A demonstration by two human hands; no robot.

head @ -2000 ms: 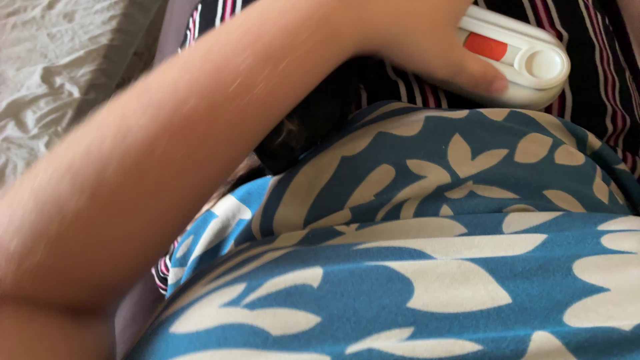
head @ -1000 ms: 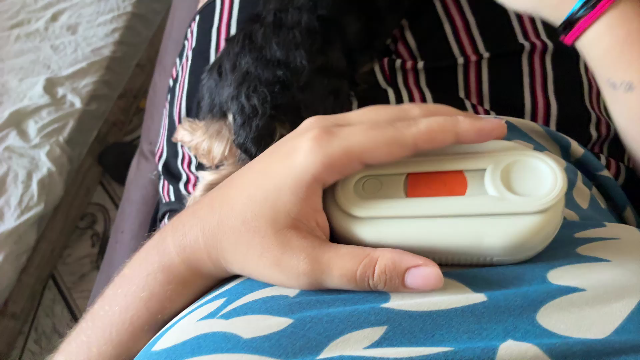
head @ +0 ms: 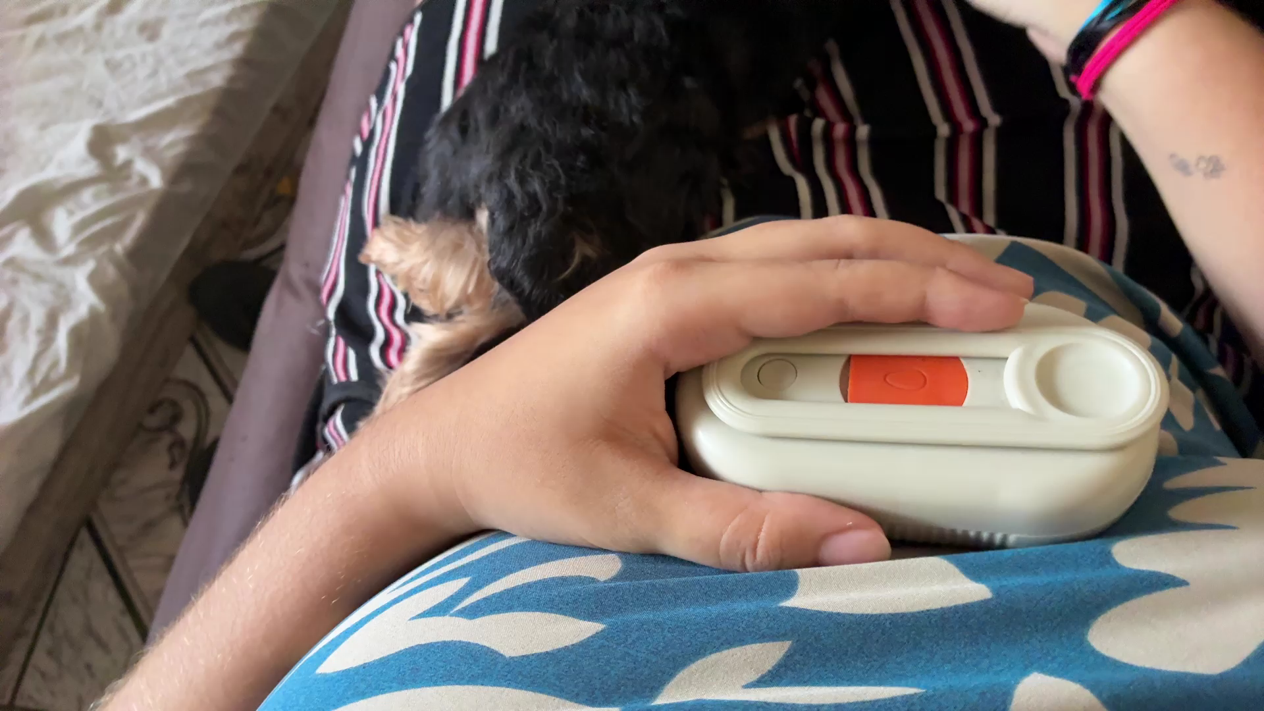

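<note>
My left hand (head: 583, 415) is wrapped around one end of an oval cream plastic device (head: 918, 464) with an orange part on its top face and a round recess at the far end. Its fingers lie along the upper edge, the thumb along the lower side. The device rests against blue cloth with a cream leaf pattern (head: 553, 632). Only part of my right hand (head: 1047, 20) shows at the top edge, its fingers out of frame; colored bands circle that wrist. Just beyond my left hand lies a dog (head: 583, 128) with curly black fur and tan lower fur.
Black cloth with pink and white stripes (head: 948, 109) lies under and beside the dog. To the left are a mauve edge (head: 267, 395), a patterned tiled floor (head: 128, 553) and a crumpled whitish sheet (head: 109, 168) on a raised surface.
My left hand and the device have moved from the upper right toward the middle, nearer my body. My right wrist and the dog's black fur, largely out of sight at first, now show more.
</note>
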